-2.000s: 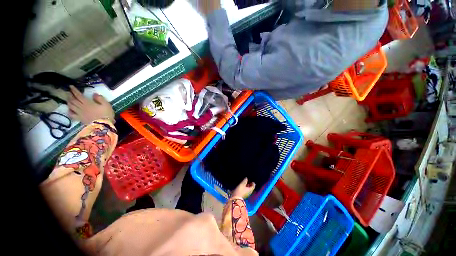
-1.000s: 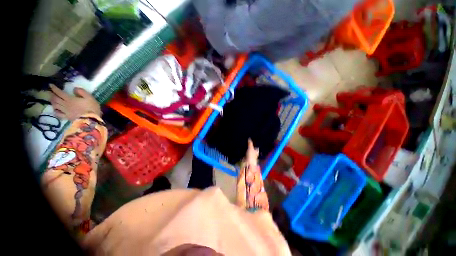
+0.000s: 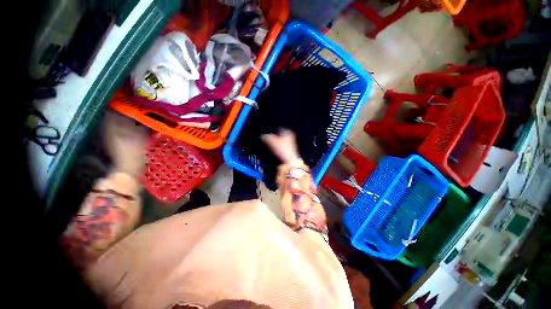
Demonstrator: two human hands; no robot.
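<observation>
A pile of black garment pieces (image 3: 302, 102) lies in a blue plastic basket (image 3: 347, 57) in front of me. My right hand (image 3: 281, 146) is on or just over the near left part of the pile; its fingers look spread, and whether it grips cloth is unclear. My left hand (image 3: 125, 142) is blurred, off the table's edge and beside the red perforated stool seat (image 3: 172, 169); its fingers cannot be made out.
An orange-red basket (image 3: 175, 134) with white bags and maroon scraps adjoins the blue one. Scissors (image 3: 46, 139) lie on the white table at left. Red stools and a red basket (image 3: 468, 133) stand right, beside another blue basket (image 3: 399, 205). Machines stand at far right.
My left hand has left the tabletop and moved right towards the red stool. My right hand has shifted left over the black pile. The view has shifted, and the grey-clothed person is mostly out of it.
</observation>
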